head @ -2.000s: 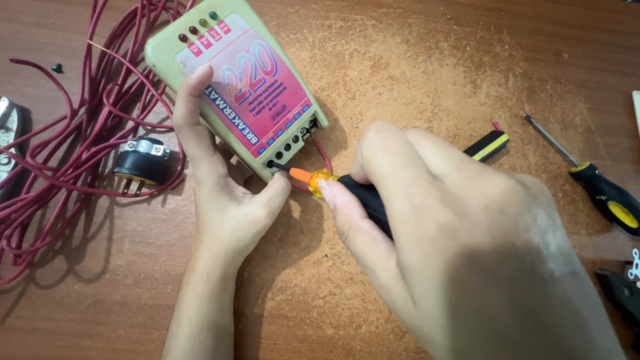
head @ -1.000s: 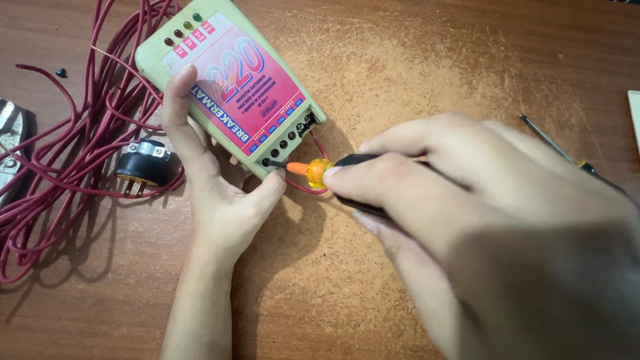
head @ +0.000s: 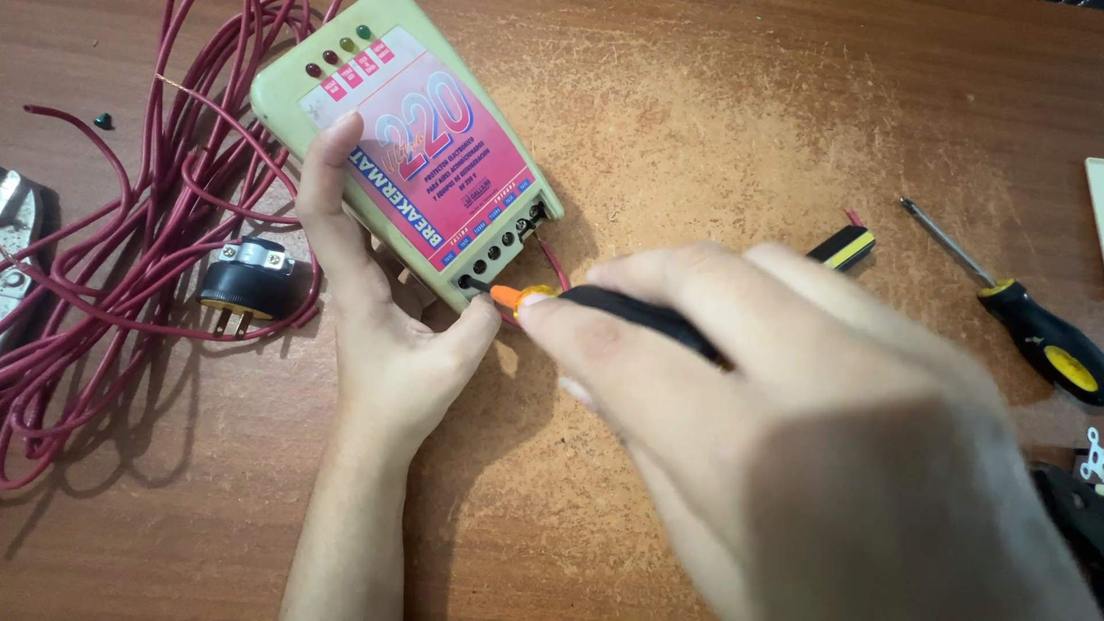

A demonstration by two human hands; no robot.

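Note:
My left hand [head: 397,345] grips a pale green voltage protector box [head: 414,147] by its lower left side, fingers partly hidden beneath. The box has a pink label, several small indicator lamps at its top and a row of screw terminals along its lower edge. A screwdriver [head: 638,315] with a black handle, yellow collar and orange sleeve is held in my right hand [head: 759,405]. Its dark tip meets the terminal at the lower left end of the row, beside my left thumb. A short red wire [head: 553,261] comes out near the terminals at the box's right corner.
Coiled red wire [head: 164,259] covers the left side, with a black electrical plug [head: 247,280] on it. Part of a metal tool [head: 17,241] shows at the left edge. Another screwdriver [head: 1026,328] lies at right, near a black-and-yellow handle end [head: 843,248]. A small green piece [head: 103,121] lies top left.
My right hand has shifted and turned around the screwdriver handle, while the tip stays at the same end of the terminal row. The left hand keeps its hold on the box.

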